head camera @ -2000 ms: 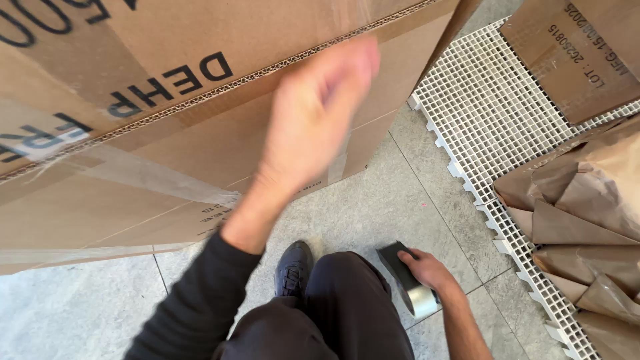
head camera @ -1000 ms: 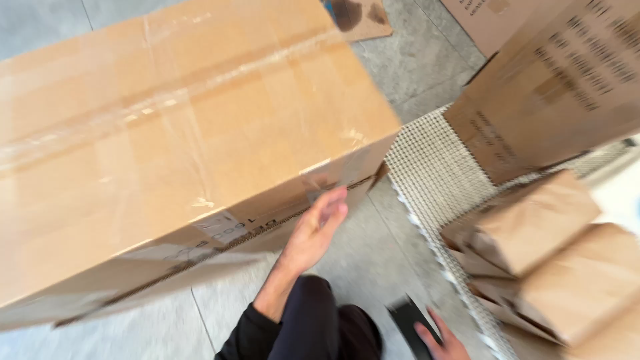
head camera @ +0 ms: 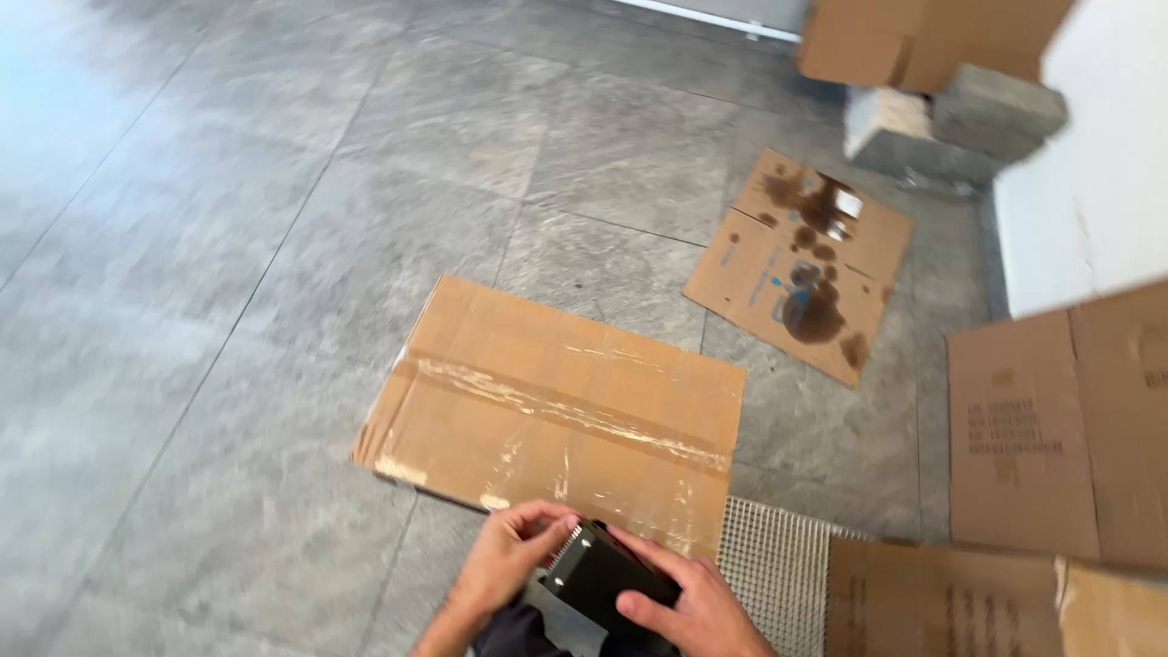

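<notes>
A black tape dispenser (head camera: 607, 579) with a toothed metal cutting edge is held in my right hand (head camera: 698, 598), thumb on its near side and fingers around its far side. My left hand (head camera: 516, 557) has its thumb and fingertips pinched at the toothed edge; whether tape is between them cannot be told. Just beyond both hands stands a large closed cardboard box (head camera: 584, 392), its top bearing glossy clear tape along the middle seam and wrinkled tape pieces near the close edge.
Stained flat cardboard (head camera: 812, 265) lies on the grey tiled floor (head camera: 274, 301). White plastic grating (head camera: 776, 557) is at lower right, beside printed cardboard boxes (head camera: 1013, 438). Concrete blocks (head camera: 995, 109) stand at upper right near a white wall (head camera: 1086, 155).
My left hand has left the box's side and come to the dispenser's toothed edge. My right hand has brought the dispenser up beside it. The view has swung and now takes in more floor.
</notes>
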